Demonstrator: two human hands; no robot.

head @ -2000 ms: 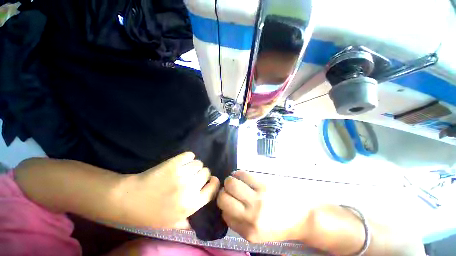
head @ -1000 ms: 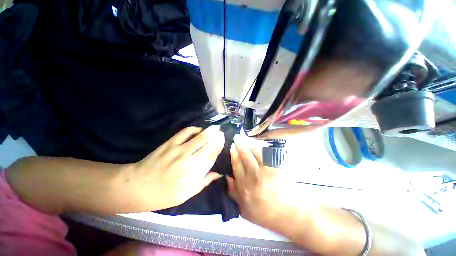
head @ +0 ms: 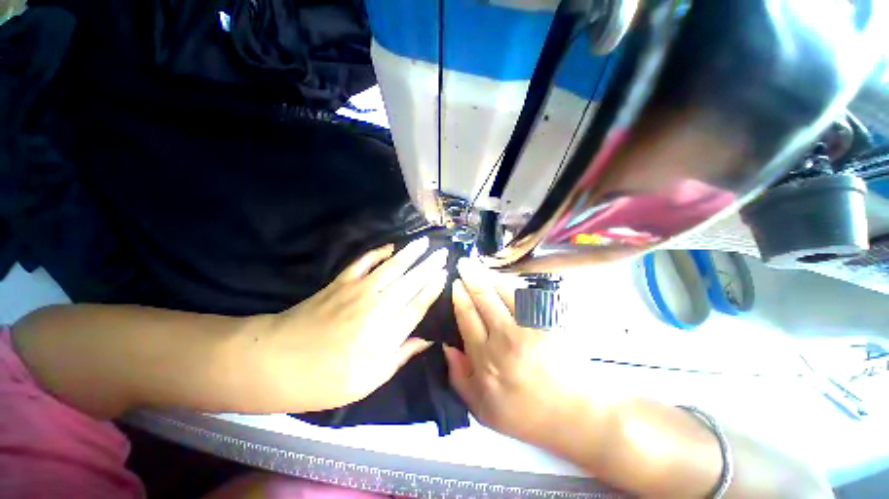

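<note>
The black garment [head: 224, 214] lies on the white table and runs under the sewing machine head [head: 414, 107]. My left hand [head: 341, 331] presses flat on the cloth, fingertips close to the presser foot [head: 460, 232]. My right hand [head: 507, 361] lies at the cloth's right edge, fingertips beside the foot, thumb on the black cloth. A short black end of the cloth [head: 414, 395] sticks out between and below my hands. The needle tip cannot be made out.
Blue scissor handles [head: 677, 289] lie right of the machine. A ridged knob [head: 538, 304] is above my right hand. A dark thread [head: 673, 367] lies on the table. The measuring scale [head: 322, 466] follows the front edge. A black heap [head: 283, 49] is at the far left.
Both hands have moved from pinching the cloth near the front edge to lying flat by the presser foot. The cloth end has moved away from the table edge. The machine's shiny part looks larger.
</note>
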